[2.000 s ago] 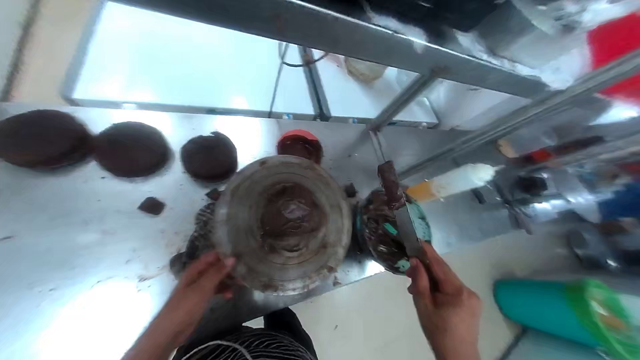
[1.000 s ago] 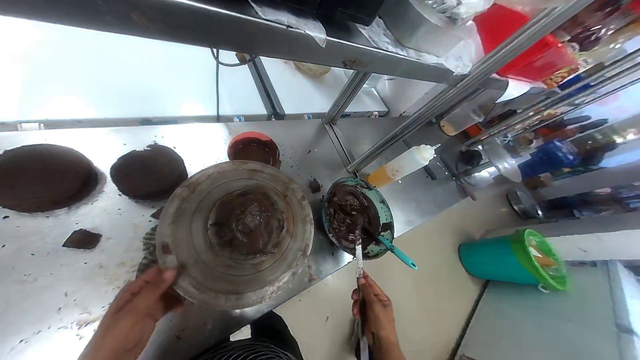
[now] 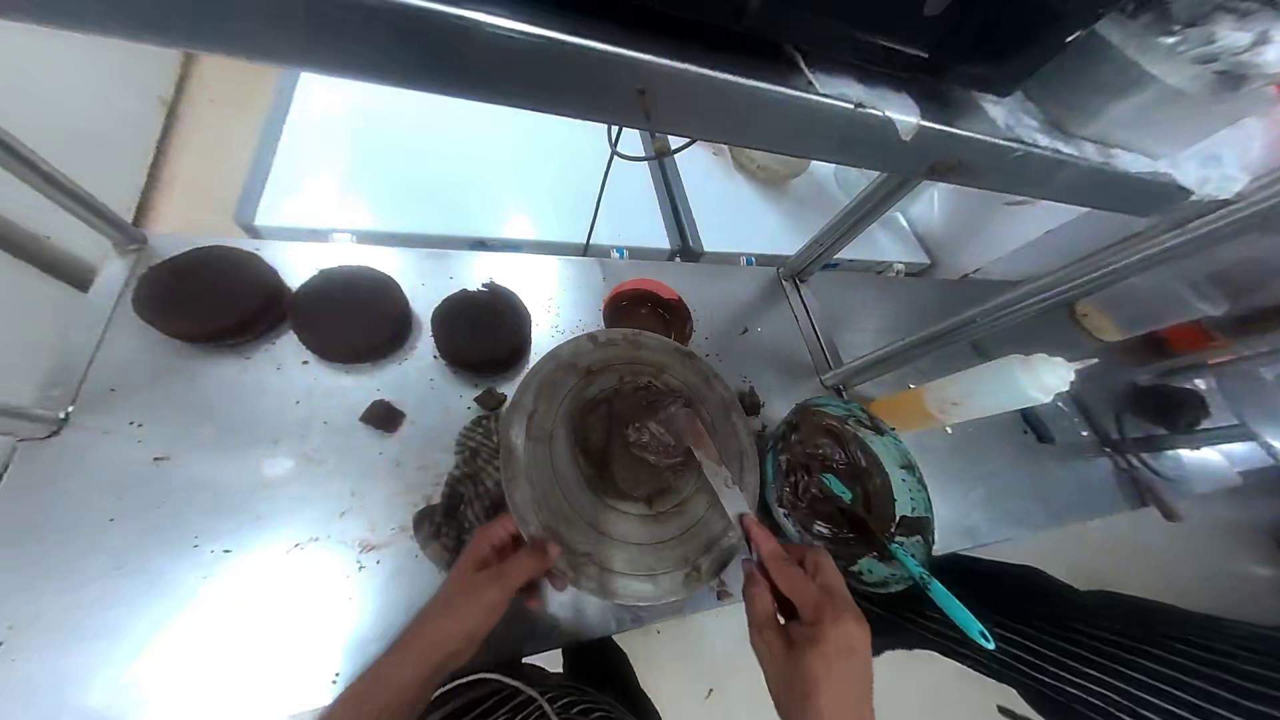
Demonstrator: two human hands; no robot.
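My right hand [image 3: 800,600] grips a metal spatula [image 3: 722,480], its blade tip in the dark chocolate spread [image 3: 655,435] at the middle of a round metal turntable [image 3: 620,560]. At the turntable's lower left rim is my left hand [image 3: 500,565], its fingers on the edge. Right of the turntable stands a turquoise bowl [image 3: 912,490] of chocolate mixture with a turquoise-handled spatula [image 3: 940,595] in it. Several round chocolate cake layers [image 3: 350,313] lie at the back left. A red bowl [image 3: 645,290] of dark chocolate sits just behind the turntable.
On the steel table [image 3: 230,450] lie cake scraps [image 3: 382,416] and a stained cloth [image 3: 470,490]. A squeeze bottle [image 3: 980,392] with yellow contents lies behind the turquoise bowl. Metal shelf rails [image 3: 840,225] cross overhead. Dark striped fabric [image 3: 1080,640] shows at the lower right.
My right hand has brought the metal spatula from the turquoise bowl over to the turntable. The dark striped fabric has appeared at the lower right.
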